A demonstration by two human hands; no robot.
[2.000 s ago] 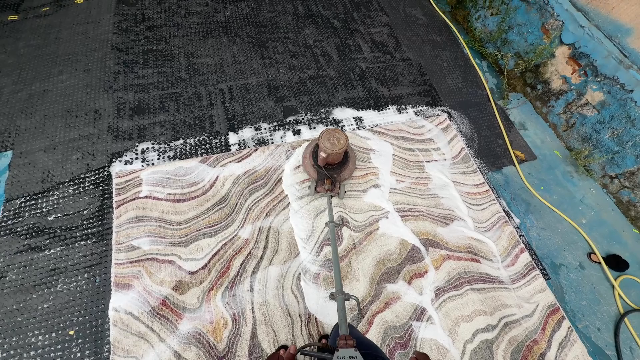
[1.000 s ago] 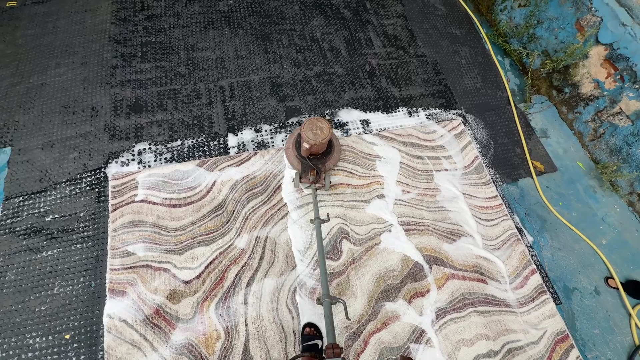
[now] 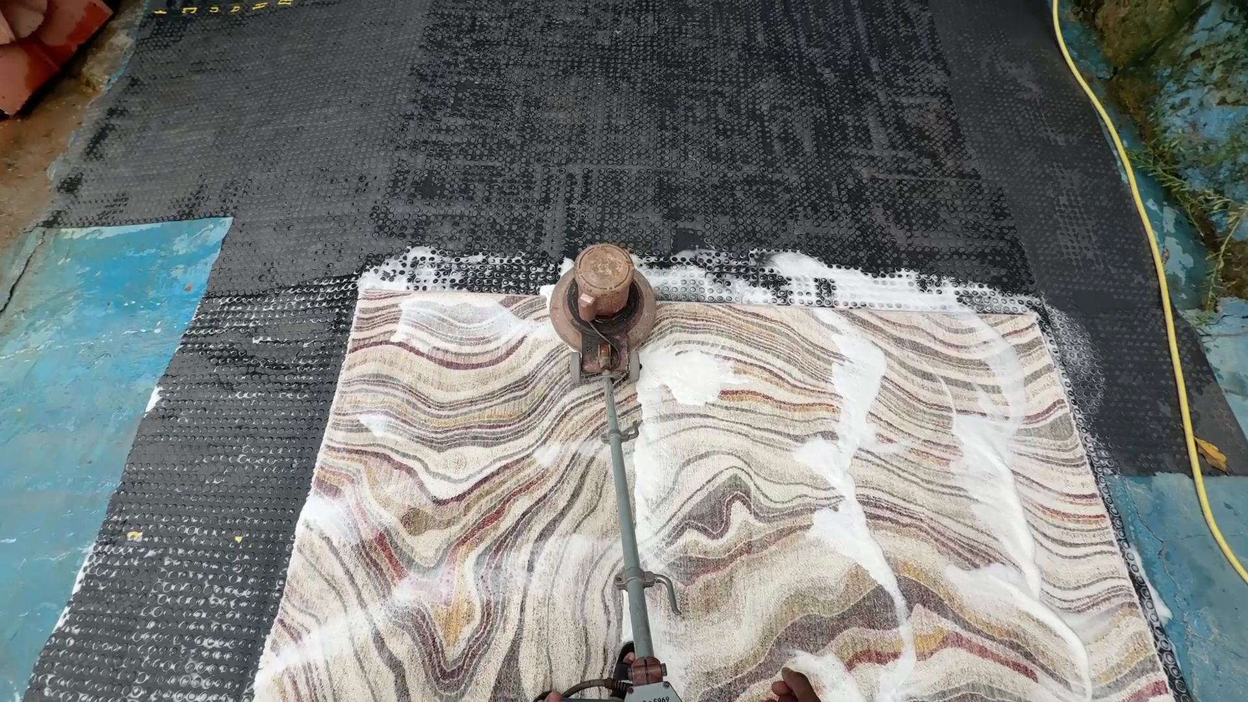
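Observation:
A rotary floor scrubbing machine (image 3: 604,292) with a rusty brown motor and round base stands at the far edge of a wavy-patterned rug (image 3: 468,390). Its long grey metal handle (image 3: 622,487) runs down toward me to a control box (image 3: 651,690) at the bottom edge. Just left of that box, only a small bit of my left hand (image 3: 553,696) shows, and its grip is hidden. My right hand (image 3: 795,686) is at the bottom, right of the box, mostly cut off by the frame. White foam (image 3: 853,439) lies in streaks on the rug.
Black studded matting (image 3: 682,127) lies under and beyond the rug, with foam along the rug's far edge. A yellow hose or cable (image 3: 1155,244) runs down the right side. Blue painted floor (image 3: 107,351) shows at the left. Reddish tiles (image 3: 49,44) are at the top left.
The scrubbing machine has moved left along the rug's far edge. The view has shifted to the left.

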